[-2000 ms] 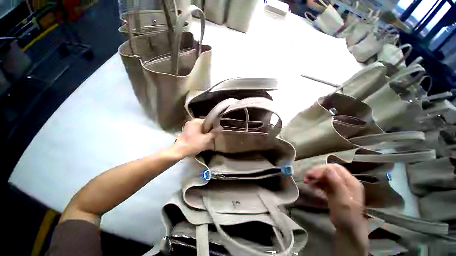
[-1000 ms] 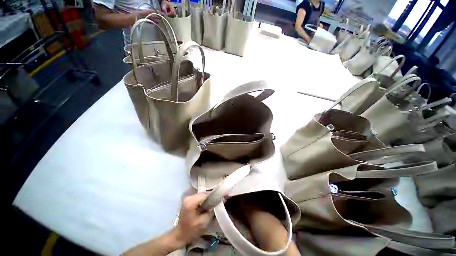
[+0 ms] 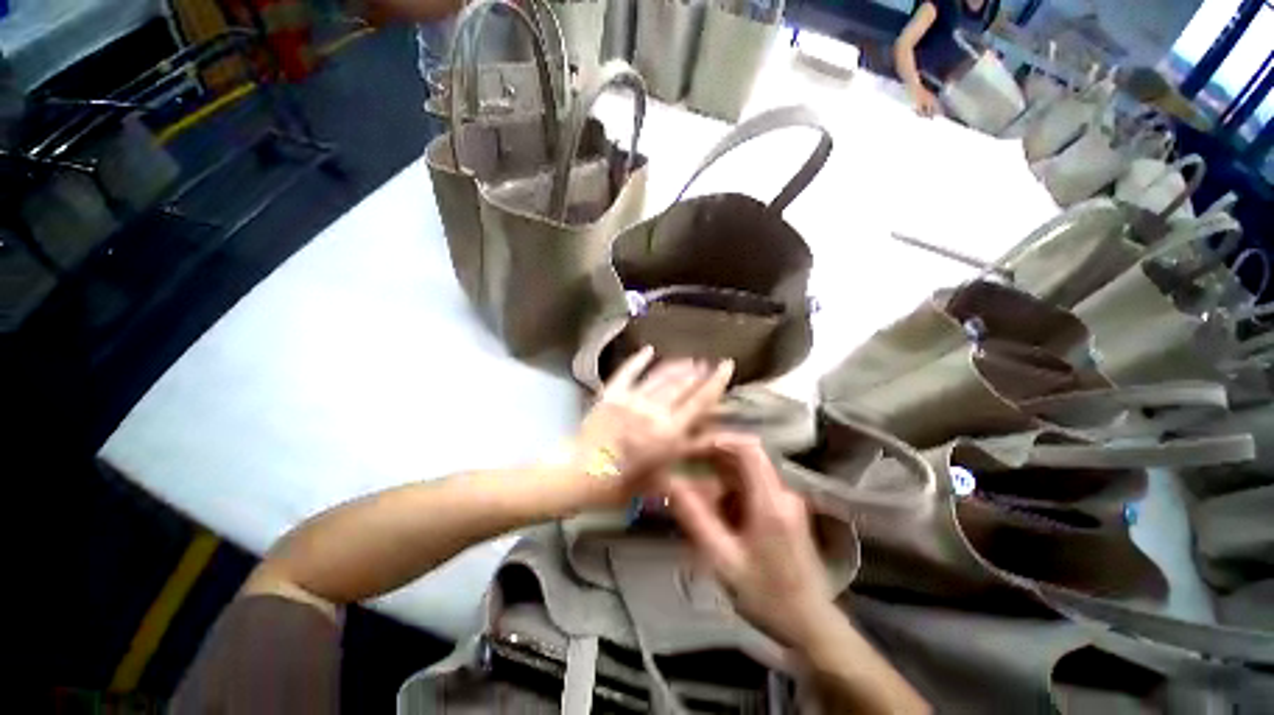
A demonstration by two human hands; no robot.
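Observation:
A taupe tote bag (image 3: 713, 252) stands open in the middle, its handle arching behind the opening and a zip compartment (image 3: 699, 310) across its inside. My left hand (image 3: 654, 416) lies over its near rim, palm down with fingers spread. My right hand (image 3: 755, 531) is blurred, just below and right of my left hand, fingers apart with nothing visible in them. Another taupe bag (image 3: 650, 559) lies under my hands, a blue spot at its side partly hidden. A nearer bag (image 3: 538, 615) shows a dark zip line at the bottom edge.
A bag with tall handles (image 3: 538, 273) stands behind left on the white table (image 3: 321, 363). Several bags (image 3: 908, 377) lean in a row at right, some with blue or shiny spots. A person (image 3: 936, 49) is across the table. A metal rack (image 3: 196, 140) stands on the floor at left.
My left hand has let go of the handle and moved up onto the middle bag. My right hand has come out of the nearer bag's opening. The view has shifted, so things sit further right.

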